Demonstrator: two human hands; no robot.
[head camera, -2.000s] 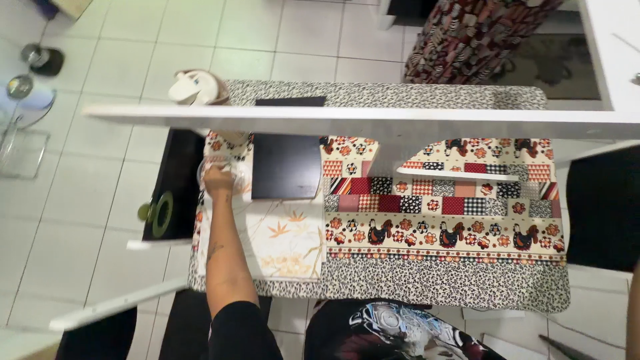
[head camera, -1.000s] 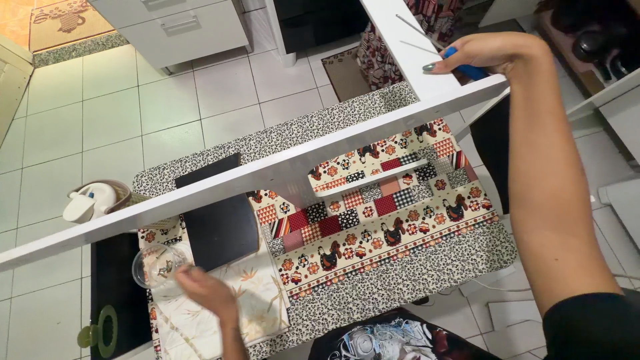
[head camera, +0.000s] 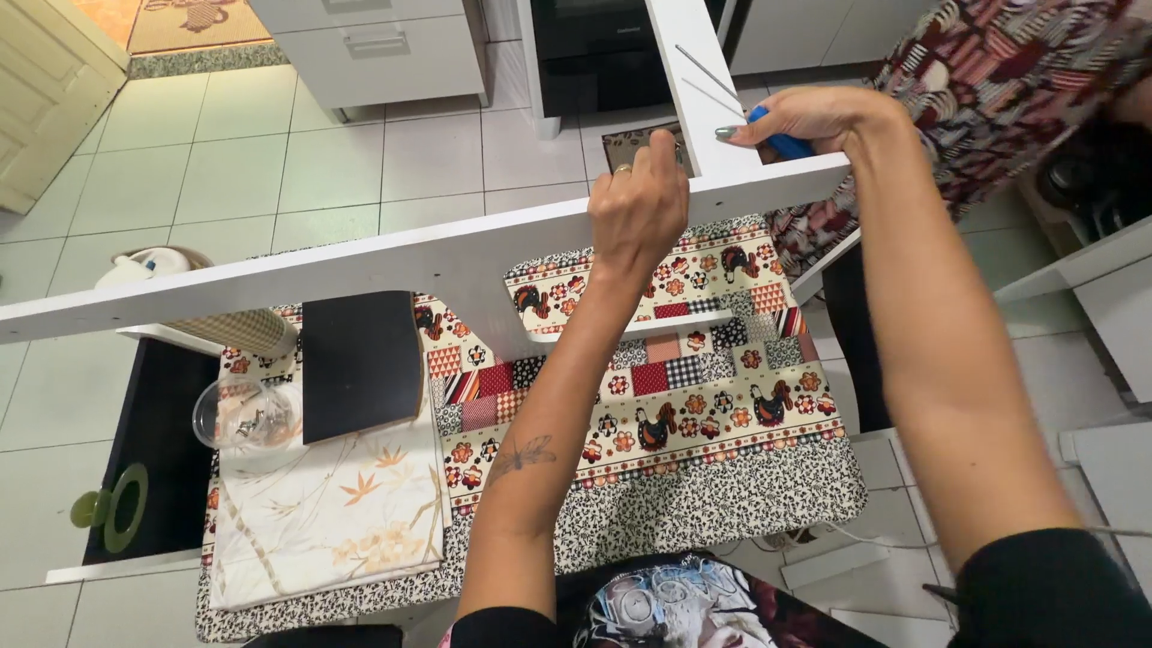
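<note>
My right hand (head camera: 792, 126) holds a blue-handled screwdriver (head camera: 781, 139) against the white board frame (head camera: 711, 99); its thin metal shaft points up and left. My left hand (head camera: 641, 202) is above the long white board (head camera: 432, 241), fingers pinched together near the joint with the cross board; whether something small is between them is hidden. Below lies a table (head camera: 720, 504) with a patchwork rooster cloth (head camera: 666, 378). A clear plastic tub (head camera: 241, 414) with small metal pieces stands on a folded floral cloth (head camera: 333, 513), beside a dark panel (head camera: 362, 364).
A checkered cylindrical container (head camera: 238, 331) and a white lidded item (head camera: 153, 263) are at the left. A black chair seat (head camera: 166, 432) with a green ring (head camera: 126, 507) stands left of the table. A patterned red fabric (head camera: 981, 99) hangs at the upper right, near drawers (head camera: 382, 54) and an oven.
My left hand has moved from near the plastic tub up and right to the board joint. My right hand stays by the frame with the blue handle.
</note>
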